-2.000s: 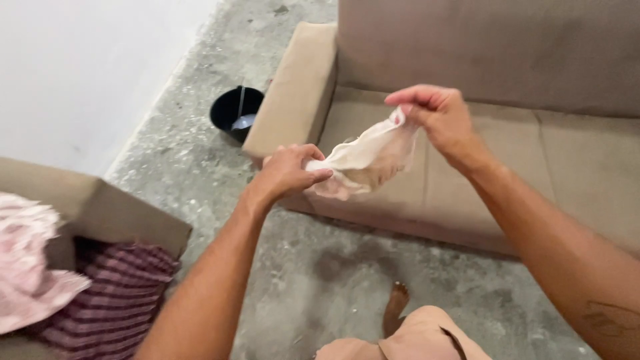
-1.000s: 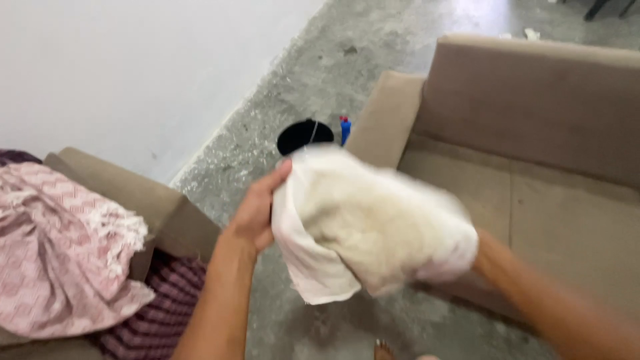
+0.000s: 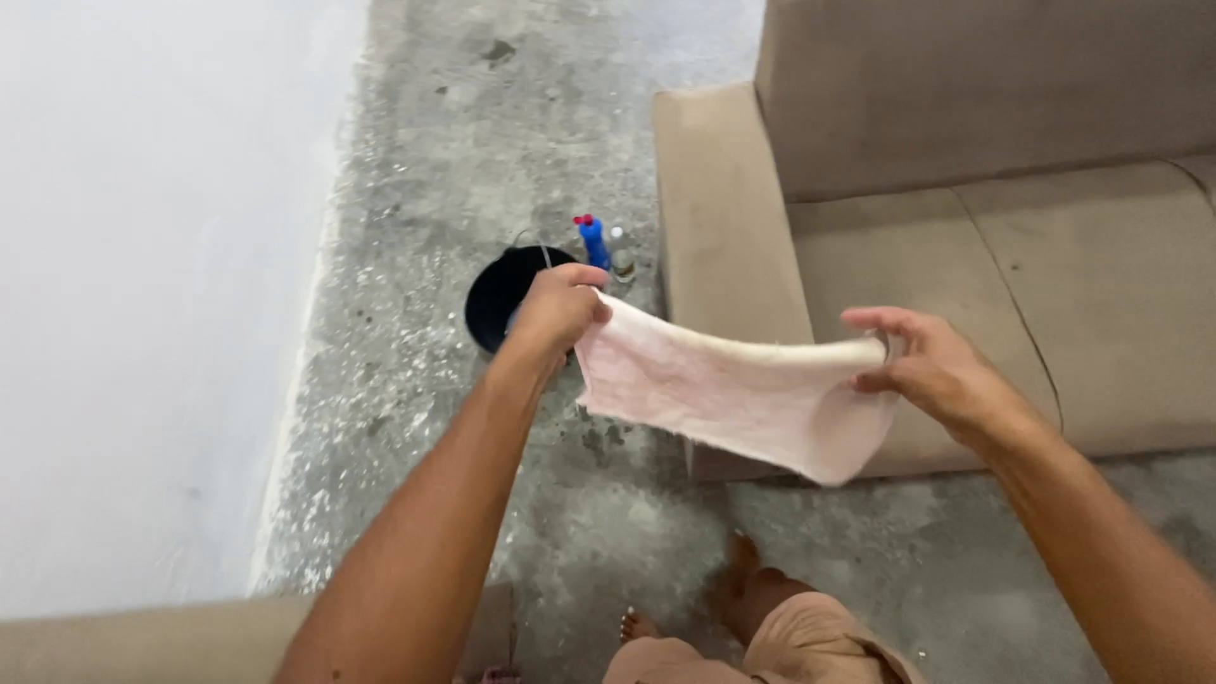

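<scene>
A pale pink and cream cloth [image 3: 722,389] hangs folded between my hands in the head view, over the floor in front of the sofa. My left hand [image 3: 562,309] grips its upper left corner, with the black bucket behind the fingers. At the cloth's right end, my right hand [image 3: 926,366] pinches the edge between thumb and fingers. The cloth's lower edge hangs loose.
A black bucket [image 3: 489,299] with a thin handle stands on the concrete floor [image 3: 446,171]. Beside it are a blue bottle with a red cap [image 3: 594,242] and a small clear bottle [image 3: 623,266]. A beige sofa [image 3: 731,199] is at right, a white wall [image 3: 161,285] at left, another sofa's edge [image 3: 152,632] below.
The cloth was bunched, then spread broadly and blurred; now it hangs as a folded strip between both hands. The view has shifted, and the pink throw on the other sofa has left it.
</scene>
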